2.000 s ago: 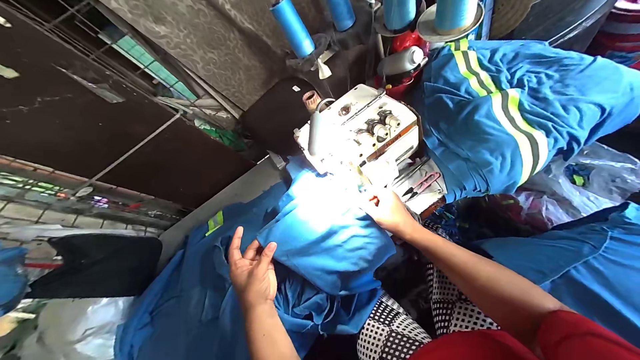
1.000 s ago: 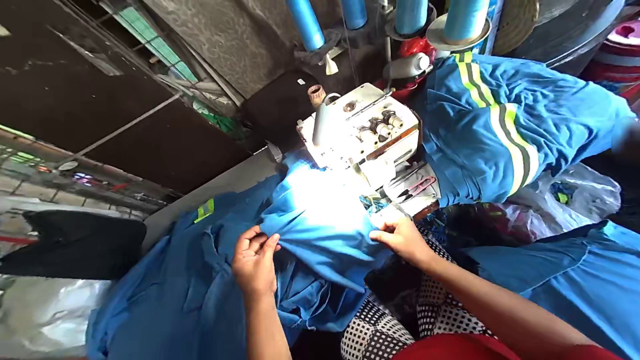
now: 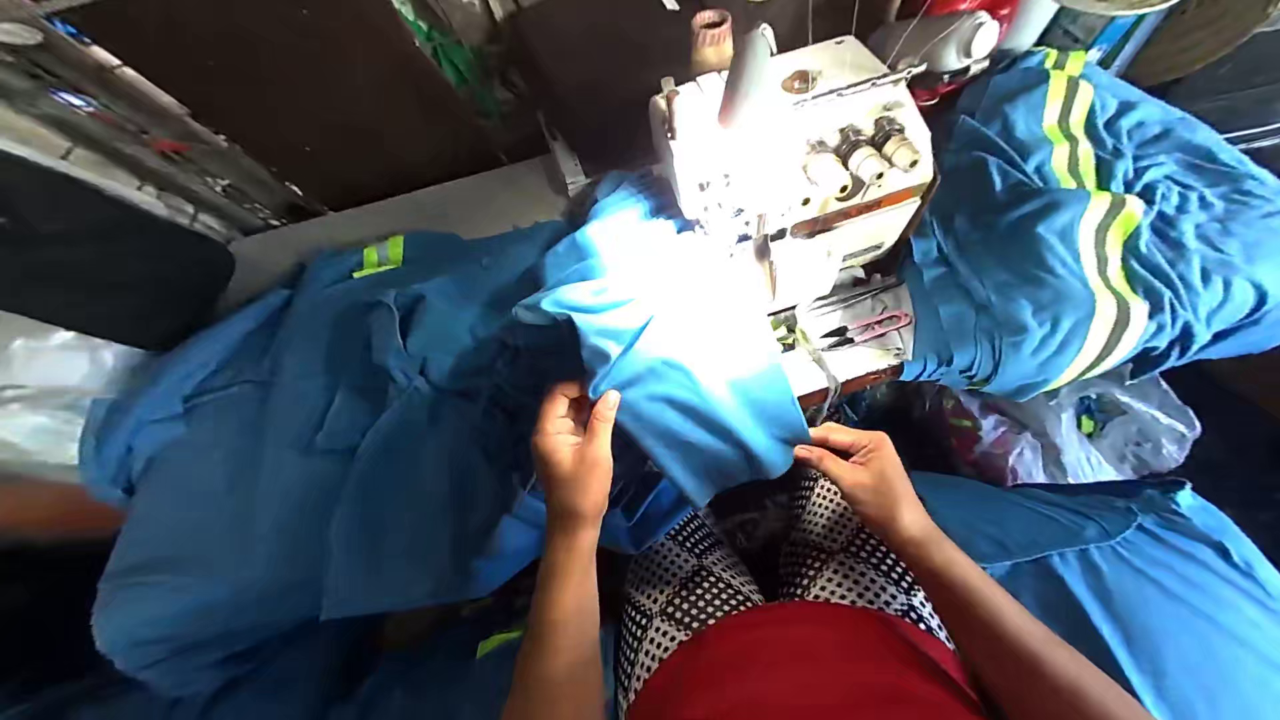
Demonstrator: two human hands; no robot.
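A white overlock sewing machine stands at the upper middle, its lamp glaring on the blue fabric spread before it. My left hand pinches that fabric at its lower left, thumb against fingers. At the fabric's right corner, my right hand grips the edge between thumb and fingers. The needle area is washed out by the light. Pink-handled thread snips lie on the machine's right-hand ledge. The rest of the blue garment, with a yellow-green and silver tape patch, spreads to the left.
A folded blue garment with reflective stripes lies right of the machine. More blue cloth is at the lower right, below a clear plastic bag. A black cloth hangs over the left side. Part of another person's arm shows at the left edge.
The fabric between my hands is now spread wider, its right corner drawn down and out toward my lap. The view has shifted closer and lower. An arm has appeared at the left edge.
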